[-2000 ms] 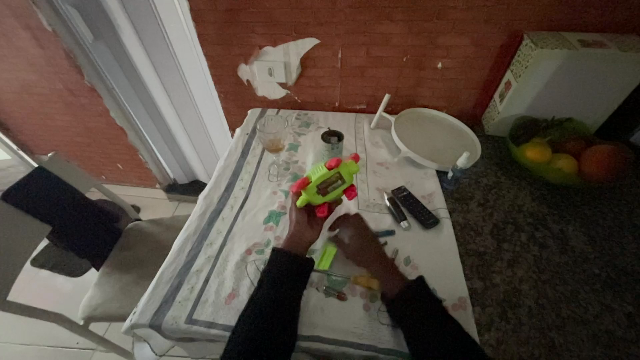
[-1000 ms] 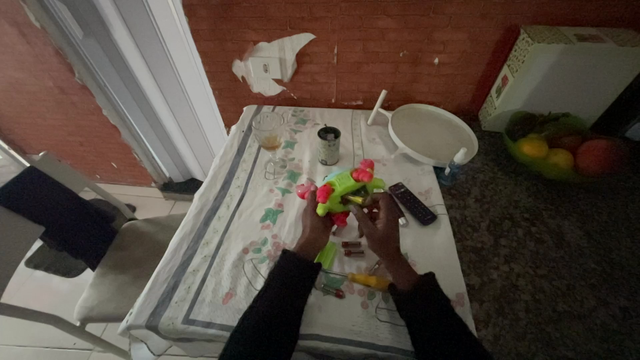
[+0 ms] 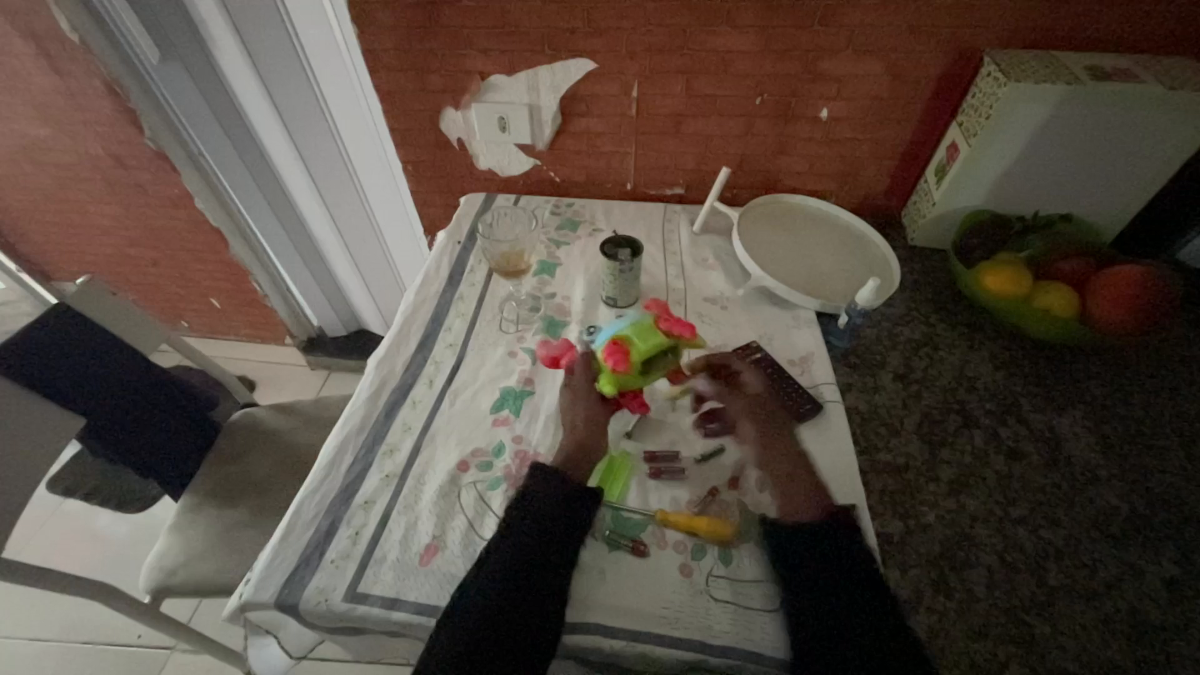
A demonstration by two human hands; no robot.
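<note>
My left hand (image 3: pixel 583 412) grips a green and pink plastic toy (image 3: pixel 641 354) above the table; the toy has an open compartment on its side. Just right of the toy is my right hand (image 3: pixel 750 398), blurred, with its fingertips near the toy's edge; whether it holds anything cannot be told. Below them on the cloth lie a green plastic cover (image 3: pixel 616 475), a screwdriver with a yellow handle (image 3: pixel 696 526) and several small batteries (image 3: pixel 667 472). Another battery (image 3: pixel 626 543) lies below the screwdriver. A black remote control (image 3: pixel 778 380) is partly behind my right hand.
On the patterned tablecloth (image 3: pixel 403 469) stand a glass with brown liquid (image 3: pixel 507 244), a can (image 3: pixel 621 272), a round white tray (image 3: pixel 816 251) and a small spray bottle (image 3: pixel 848 319). A fruit bowl (image 3: pixel 1022 314) sits on the dark counter at right. A chair (image 3: pixel 244 487) stands at left.
The toy has been turned in my left hand, its compartment now facing right. My right hand was at the toy one second ago and has moved a little to the right.
</note>
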